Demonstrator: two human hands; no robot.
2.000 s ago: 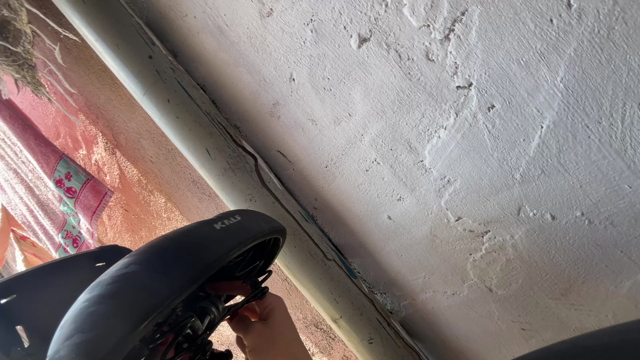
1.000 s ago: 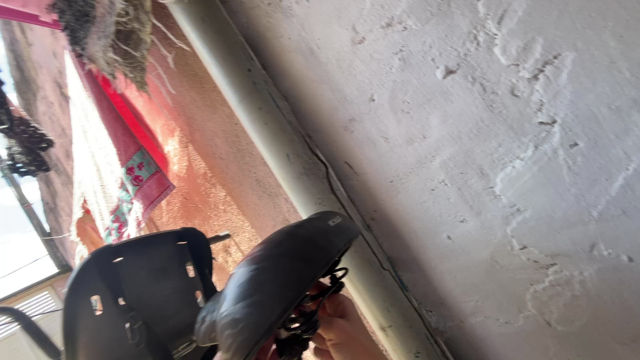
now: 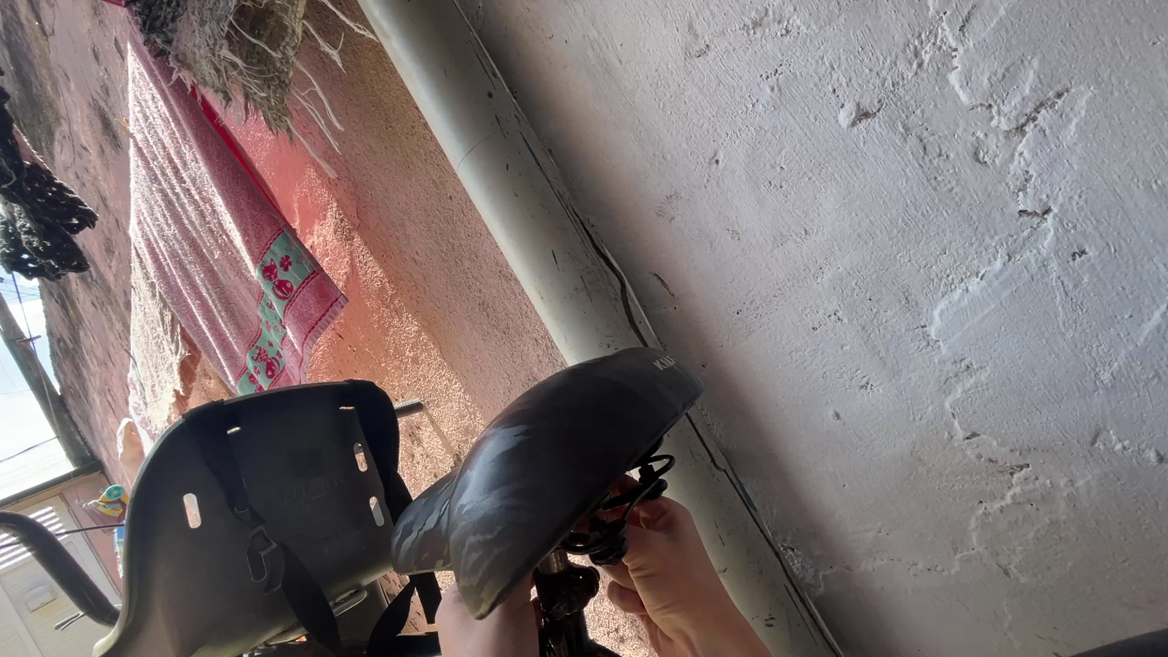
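Observation:
A black bicycle saddle (image 3: pixel 566 456) with faint writing stands tilted at the lower middle, above its seat post (image 3: pixel 558 584). Below the saddle, on the near side of the post, is my left hand (image 3: pixel 488 620), mostly hidden by the saddle; its fingers do not show. My right hand (image 3: pixel 671 566) is under the saddle's right side, fingers bent and touching a thin black cable (image 3: pixel 652 474) and dark parts beneath the saddle. Whether it grips the cable firmly is not plain.
A black plastic child bicycle seat (image 3: pixel 301 502) with straps and a buckle stands left of the saddle. Behind run a pale pipe (image 3: pixel 511 201) and a rough white wall (image 3: pixel 867 274). A pink towel (image 3: pixel 201 210) and a frayed grey cloth (image 3: pixel 246 55) hang at upper left.
The view has shifted, bringing more of the child seat and hanging towel into sight. A second hand now shows below the saddle. The right hand stays under the saddle.

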